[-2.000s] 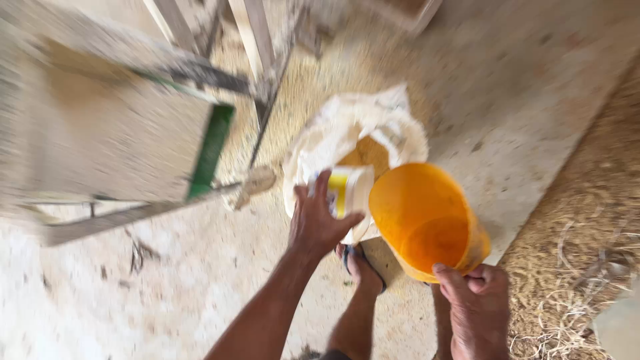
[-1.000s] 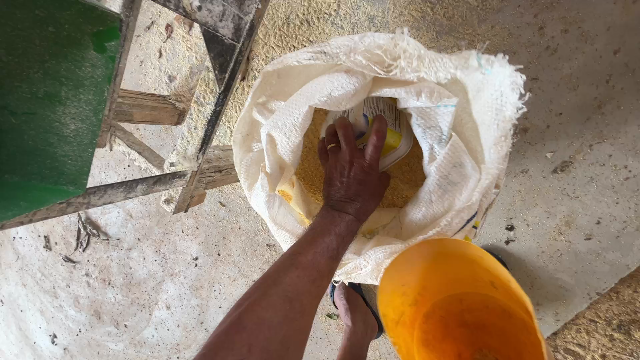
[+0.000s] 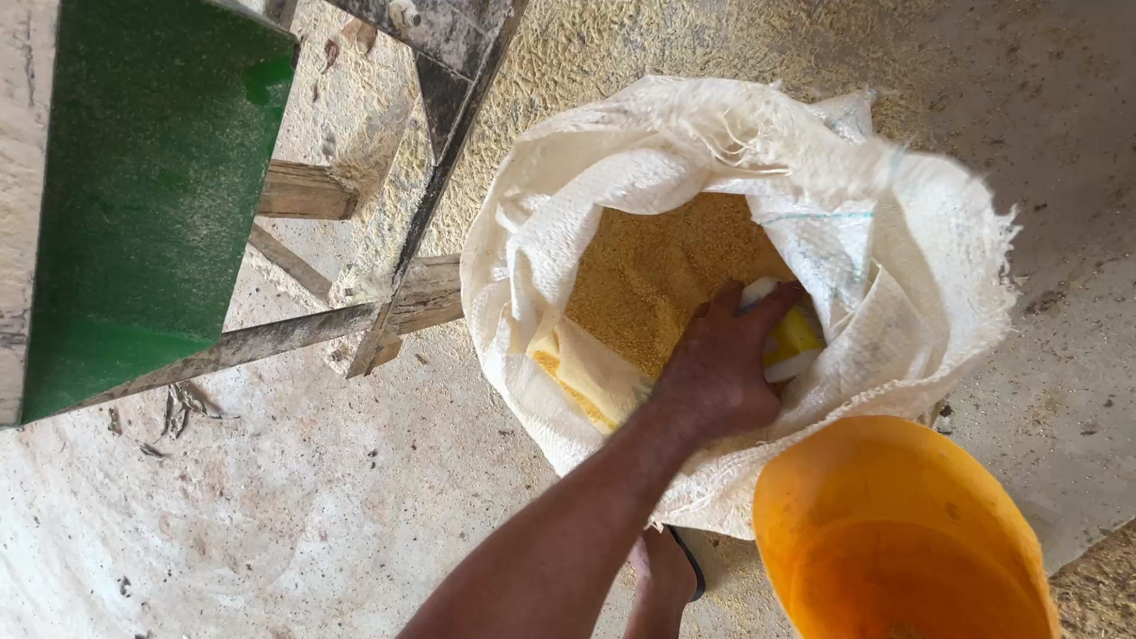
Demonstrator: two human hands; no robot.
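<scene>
A white woven plastic sack (image 3: 941,240) stands with its rolled mouth wide, holding coarse yellow-brown meal (image 3: 652,275). Inside it, my left hand (image 3: 728,364) grips a white plastic container (image 3: 792,344) with a yellow band, low against the right side of the mouth. The fingers wrap over the container, and part of it is hidden. At the sack's near right edge is an orange plastic vessel (image 3: 905,532), tilted so that its hollow inside shows; no meal can be made out in it. My right hand is out of view.
At the left stands a wooden frame (image 3: 302,342) with a green metal chute or tray (image 3: 160,204); one beam end reaches the sack. Spilled meal (image 3: 568,53) covers the concrete floor (image 3: 293,515) behind the sack. A sandalled foot (image 3: 664,568) is just below the sack.
My left hand with the white container has gone down into the sack and now lies at the right of its mouth. My right hand, seen on the orange vessel two seconds ago, has left the view.
</scene>
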